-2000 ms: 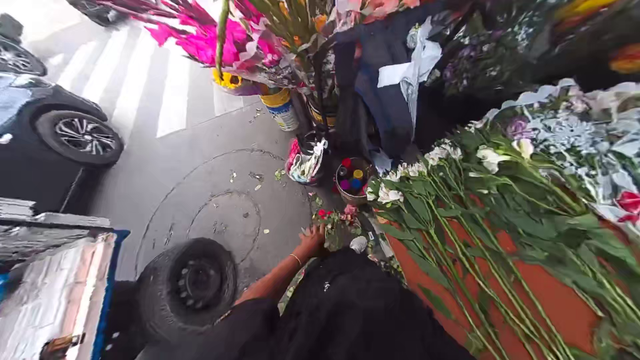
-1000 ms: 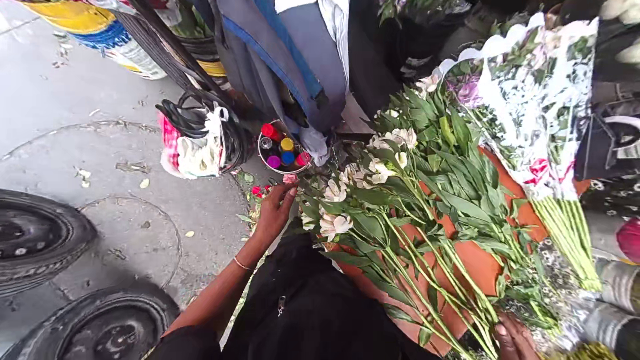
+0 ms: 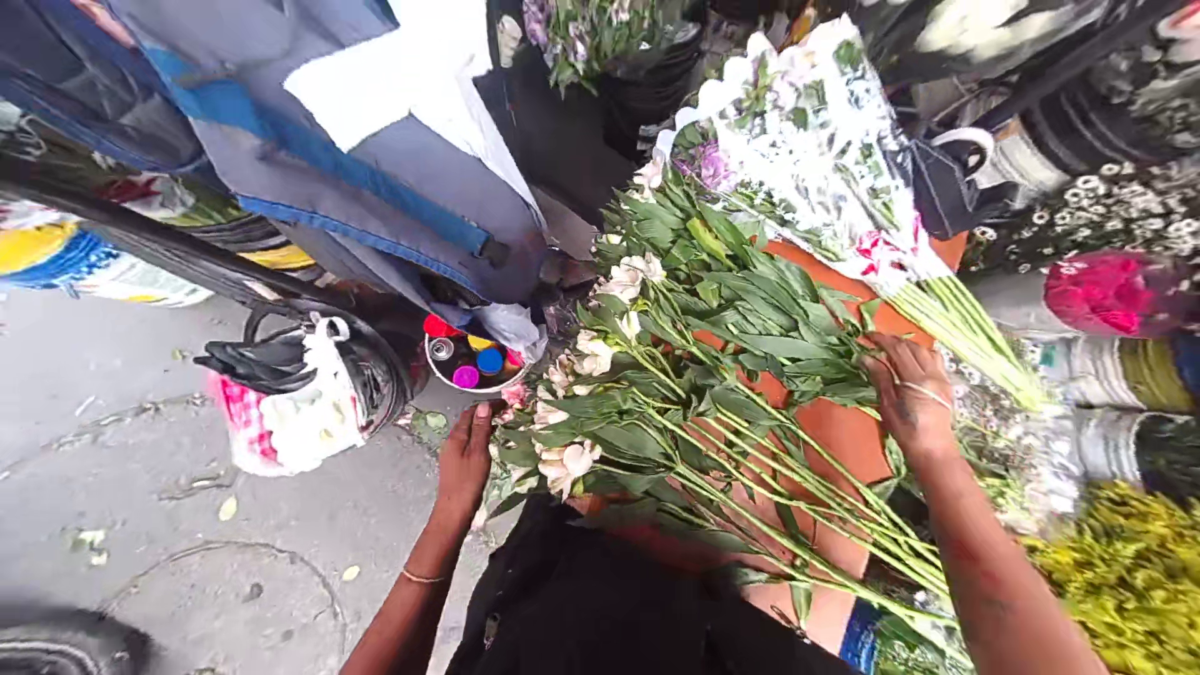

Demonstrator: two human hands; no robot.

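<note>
White alstroemeria stems [image 3: 712, 450] lie loose across an orange tabletop [image 3: 844, 441]. My left hand [image 3: 466, 457] is at the flower heads on the table's left side, its fingertips near a small pink bloom [image 3: 513, 394]; whether it grips anything is unclear. On the right, my right hand [image 3: 909, 389] rests at the leafy stems, fingers bent over the greenery; its hold on them is unclear. Beyond it lies a wrapped bouquet [image 3: 797, 141] in clear and white film, tied with a pink and white ribbon [image 3: 886, 255]. A bucket of spray cans [image 3: 473, 361] stands just above my left hand.
A bucket hung with plastic bags [image 3: 309, 403] stands on the pavement [image 3: 187, 525] at left. A grey and blue cloth garment [image 3: 375, 187] hangs at upper left. Yellow flowers [image 3: 1125, 572] and buckets [image 3: 1116, 366] line the right side. A tyre [image 3: 66, 642] shows at lower left.
The view has swung right toward the table. My right hand, at the stem ends one second ago, is now farther up at the leaves. My left hand remains near the spray-can bucket.
</note>
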